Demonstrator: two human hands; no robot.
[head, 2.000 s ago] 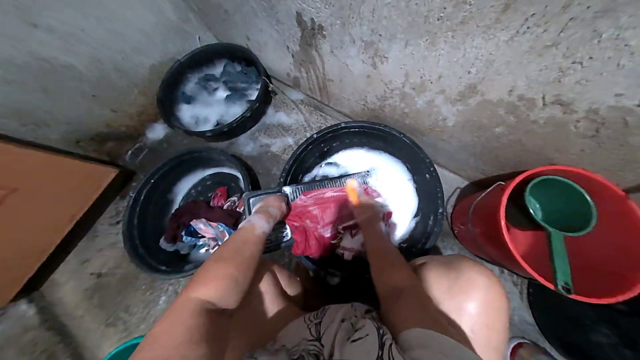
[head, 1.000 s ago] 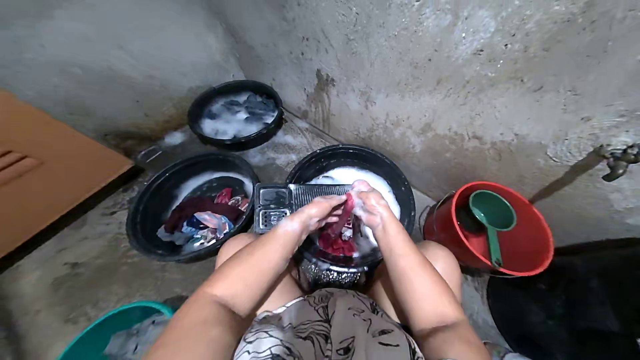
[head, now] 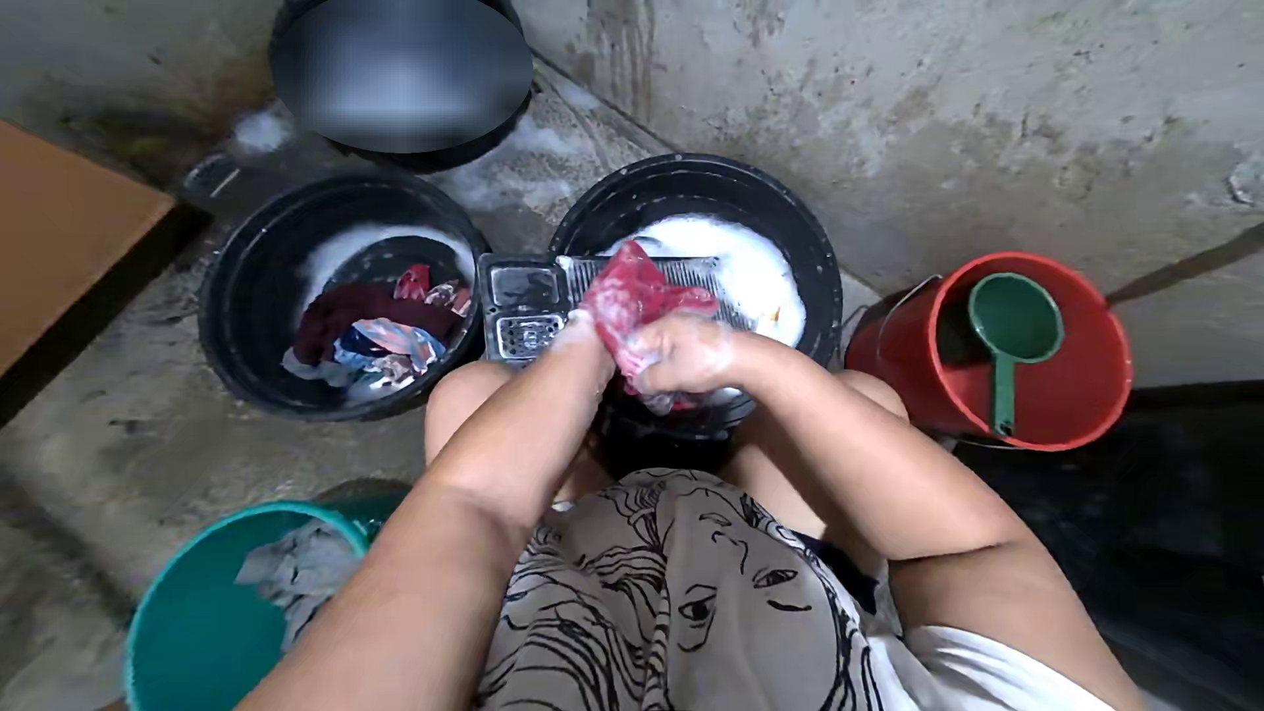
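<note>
A soapy red cloth (head: 632, 286) is bunched between my two hands, above a black plastic washboard (head: 528, 286) that lies across a black basin (head: 691, 183) of white suds. My right hand (head: 686, 351) is closed on the lower part of the cloth. My left hand (head: 585, 336) is at the cloth's left side, its fingers mostly hidden behind the fabric, so its hold is not clear. Foam clings to both hands. More wet cloth shows under my right hand at the near side of the basin.
Left stands a black basin (head: 227, 346) with dark red and patterned clothes (head: 346, 316). Another black basin (head: 400, 153) is behind it. A teal tub (head: 158, 612) with grey cloth is at lower left. At right, a red bucket (head: 1106, 395) holds a green dipper (head: 1017, 316). Concrete walls rise behind.
The orange object near my right hand two seconds ago no longer shows there. The red cloth, spread over the washboard then, is now bunched up between my hands.
</note>
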